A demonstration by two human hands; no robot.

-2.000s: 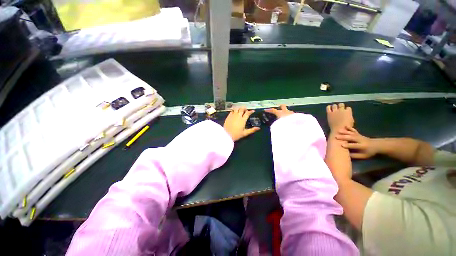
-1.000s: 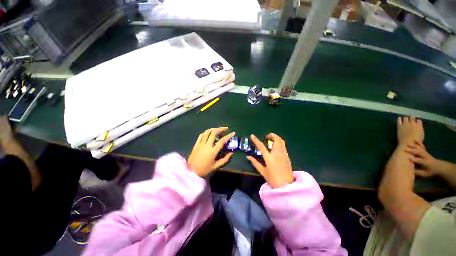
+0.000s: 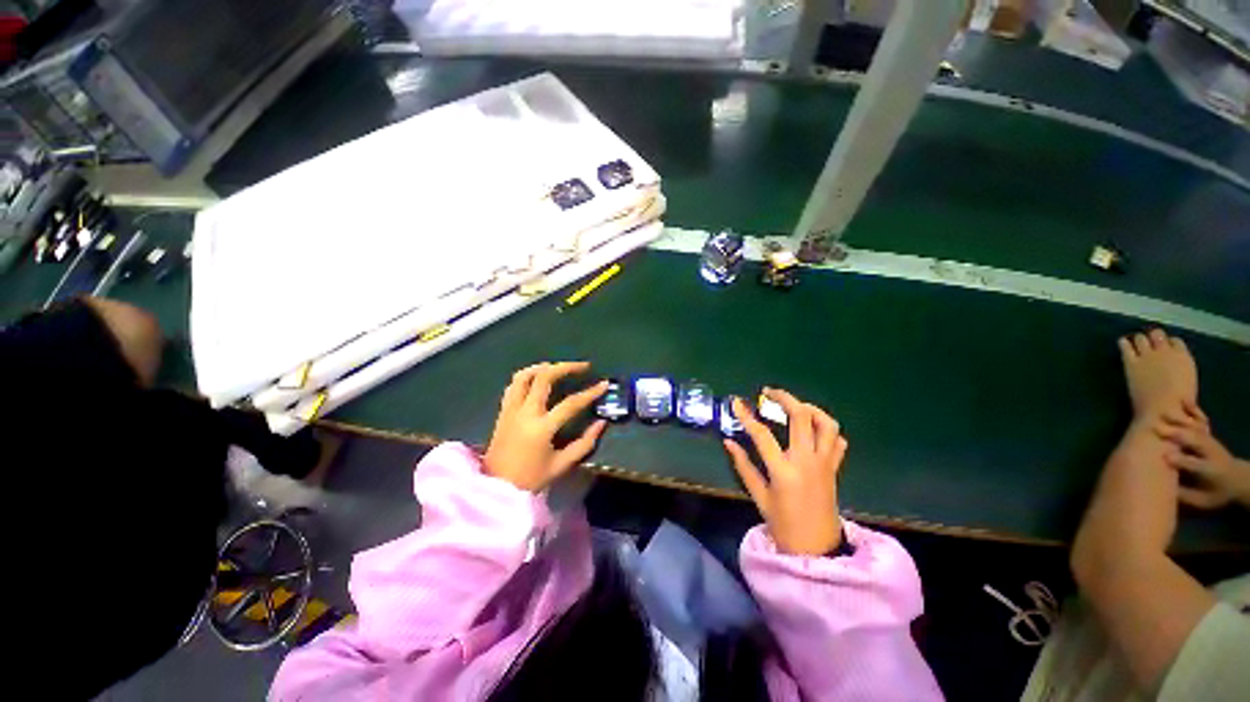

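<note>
Several smartwatch units with lit screens [image 3: 654, 399] lie side by side in a row on the dark green bench. My left hand [image 3: 539, 428] is at the row's left end, its thumb and fingertips on the edges of the leftmost unit [image 3: 614, 401]. My right hand [image 3: 791, 466] is at the right end, its fingers at the rightmost unit [image 3: 733, 417], which it partly covers. A small white tag [image 3: 773, 407] shows beside my right fingers. The two middle units are untouched.
Stacked white trays [image 3: 398, 233] stand at left with two dark units [image 3: 570, 192] on top. A yellow pen [image 3: 594, 285] lies beside them. A clear shiny item [image 3: 721, 257] and a tagged unit [image 3: 780, 266] sit by the post [image 3: 877, 124]. People sit at both sides.
The row of lit units has come into clear view between my hands, which are now farther apart. The person at left has leaned further into view. The camera view has shifted right, then slightly left.
</note>
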